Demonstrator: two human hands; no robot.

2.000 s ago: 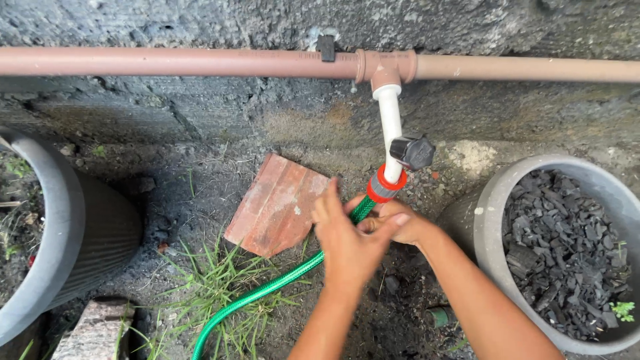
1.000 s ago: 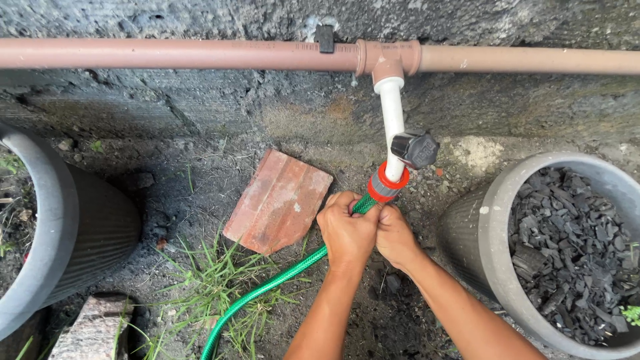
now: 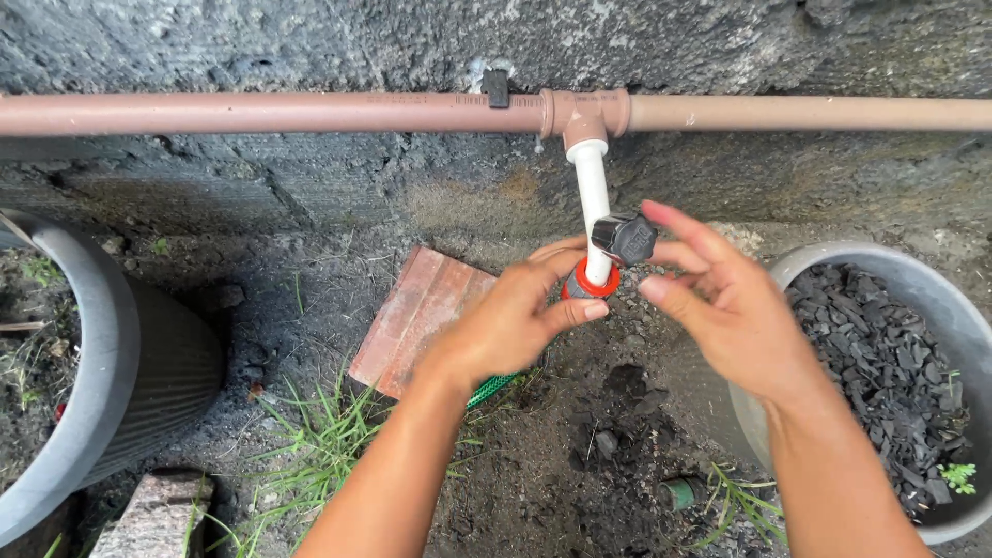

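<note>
A white plastic tap (image 3: 592, 186) hangs from the tee of a brown pipe (image 3: 310, 113) along the wall. A red and grey hose connector (image 3: 590, 280) surrounds the tap's lower end. My left hand (image 3: 515, 314) grips this connector from the left, thumb across its front. My right hand (image 3: 709, 291) is at the right of the tap's black knob (image 3: 625, 238), fingers spread around its side; whether they touch it is hard to tell. Part of the green hose (image 3: 490, 390) shows below my left wrist; the rest is hidden by my left hand and arm.
A reddish clay tile (image 3: 415, 314) lies on the soil behind my left hand. Grey planters stand at the left (image 3: 116, 349) and right (image 3: 798, 260), the right one holding charcoal pieces (image 3: 883, 364). Grass (image 3: 322, 442) and a stone block (image 3: 159, 511) are at lower left.
Both hands were on the green hose just below the connector. My left hand has moved up onto the connector, and my right hand has let go of the hose and risen beside the black knob.
</note>
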